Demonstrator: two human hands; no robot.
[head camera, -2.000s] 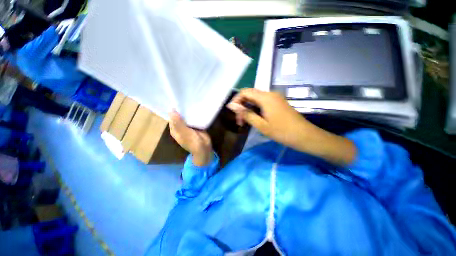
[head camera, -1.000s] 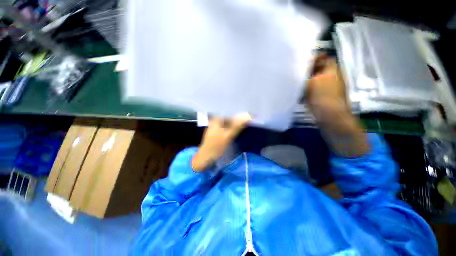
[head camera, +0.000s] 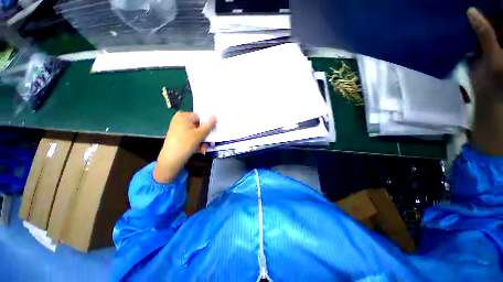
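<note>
A white sheet lies on a stack at the bench's front edge, with dark-edged layers showing beneath it. My left hand pinches the stack's front left corner, thumb on top of the white sheet and fingers at its edge. My right hand, at the right rim and partly cut off, holds a large dark blue flat panel by its right edge. The panel is raised over the back right and cut off by the top rim; its far side is hidden.
Small dark strips with pale ends lie left of the stack, curly tan strips right of it. Translucent white bags are stacked further right. A clear bag with dark parts lies far left. Cardboard cartons stand below left.
The large white sheet held up before is no longer raised; a white sheet now lies on the stack. My left hand has moved to the stack's left corner. My right hand moved right and holds the dark panel.
</note>
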